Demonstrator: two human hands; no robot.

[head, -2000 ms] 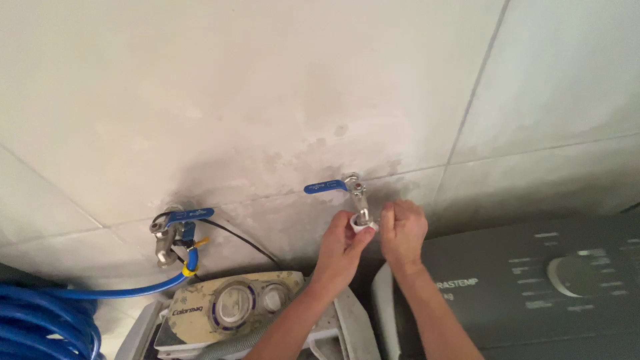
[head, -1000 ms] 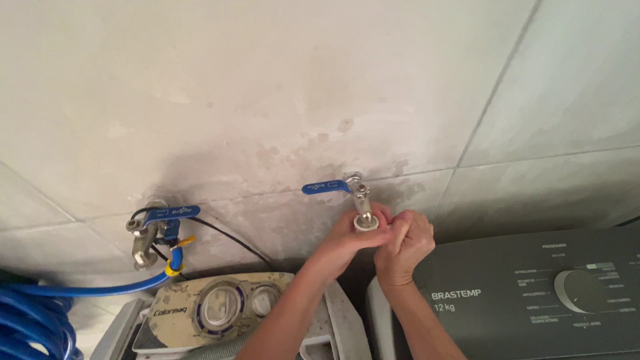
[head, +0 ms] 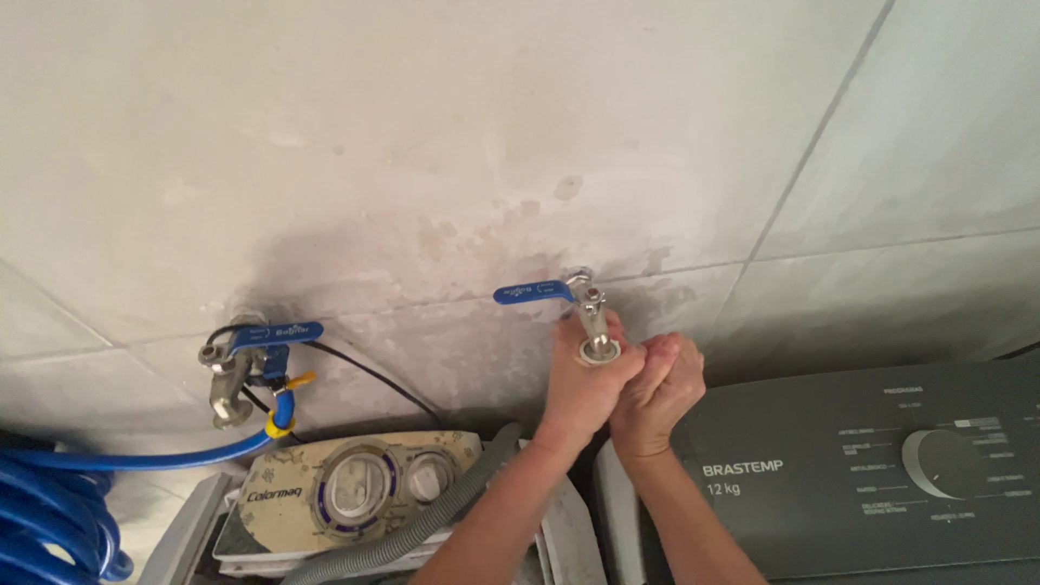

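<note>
A metal wall tap (head: 595, 321) with a blue lever handle (head: 532, 292) sticks out from the tiled wall. My left hand (head: 581, 378) is wrapped around a pale ring fitting (head: 600, 352) at the tap's spout end. Pressed against its right side is my right hand (head: 660, 390), with curled fingers; whatever lies inside its grip is hidden. Further left, a second metal tap (head: 234, 382) with a blue lever has a blue hose (head: 282, 410) joined to it by yellow-banded fittings.
Below the left tap stands a Colormaq washing machine (head: 268, 516), a grey corrugated hose (head: 414, 516) crossing its panel. A Brastemp washer (head: 780, 520) with a round dial is at the right. Coiled blue hose (head: 57, 508) lies at lower left; a black cable (head: 382, 374) runs along the wall.
My right hand has gone from beside the spout end to a closed grip against my left hand, slightly lower. My left hand has stayed at the tap's spout.
</note>
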